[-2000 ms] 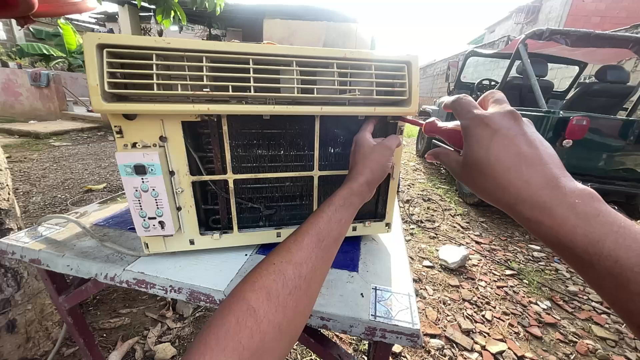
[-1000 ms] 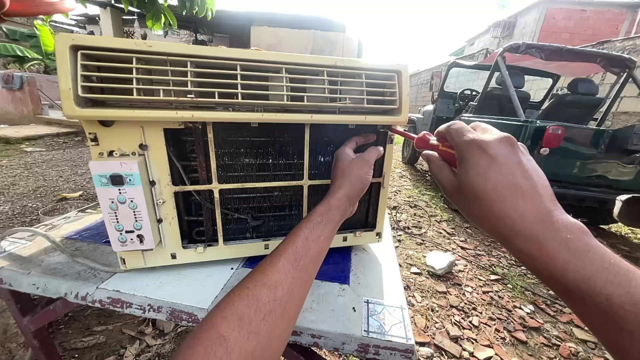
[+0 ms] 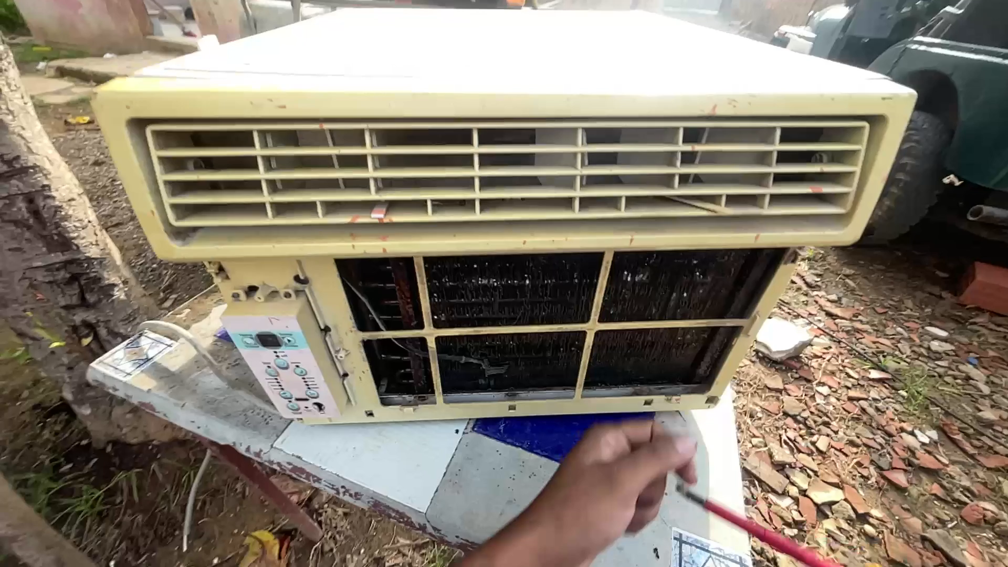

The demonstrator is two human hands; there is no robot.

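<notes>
A cream window air conditioner stands on a tiled table, its louvred grille above and its dark finned coil exposed behind a plastic frame. At its lower left is a control panel with several buttons. My left hand is below the unit's front edge, over the table, with thumb and fingers drawn together; whether something small is pinched there is unclear. Close to those fingertips is the tip of a red-shafted screwdriver, which runs off the bottom edge. My right hand is out of view.
A tree trunk rises at the left beside the table. A pale cable lies over the tabletop's left end. On the right are a white stone, broken rubble, a red brick and a dark green vehicle.
My left hand has come away from the coil frame, down in front of the unit. The screwdriver has left the unit's right edge, and my right hand has gone out of view. The view is closer and higher.
</notes>
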